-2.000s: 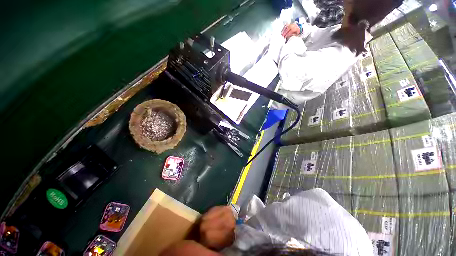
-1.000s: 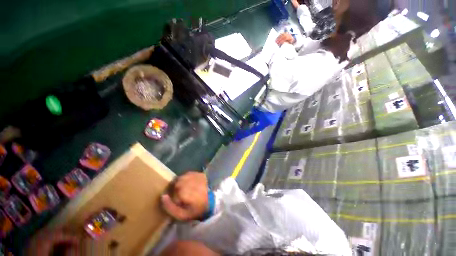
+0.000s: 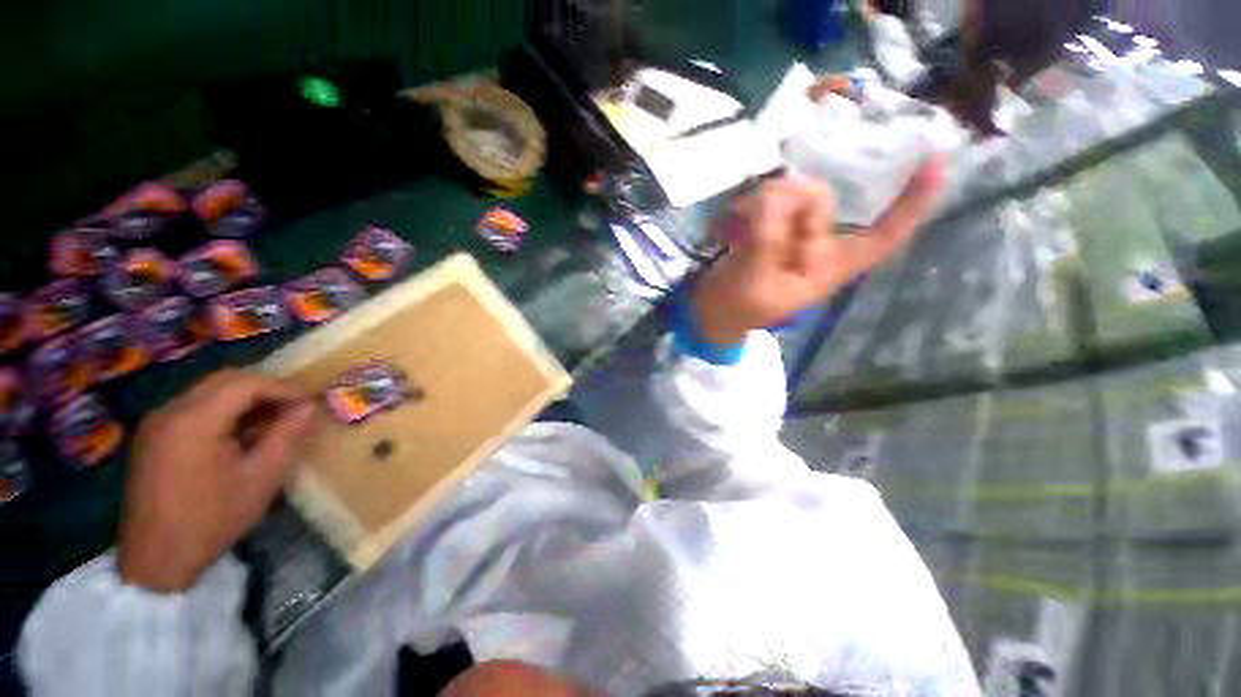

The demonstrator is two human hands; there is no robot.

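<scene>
A small module (image 3: 365,392) with a pink-purple rim and orange inside lies on the tan work board (image 3: 442,368), which has a pale raised frame. A dark mark is below it. My left hand (image 3: 218,463) is at the board's left edge, thumb and index finger bent towards the module. Whether it pinches anything thin is not clear. My right hand (image 3: 789,259), with a blue wristband, is raised beyond the board's upper right edge, blurred, one finger stretched out and the others curled. Nothing shows in it.
Rows of modules (image 3: 248,313) lie left of the board; a single module (image 3: 501,229) lies beyond it. Behind are a round bowl (image 3: 493,134), slim metal tools (image 3: 651,252) and papers (image 3: 708,157). Another person's sleeve (image 3: 871,150) and wrapped cartons (image 3: 953,463) are at right.
The view has swung left and down, showing more modules. My left hand has come clearly into view at the board. My right hand has left the board's right edge and risen, one finger now extended.
</scene>
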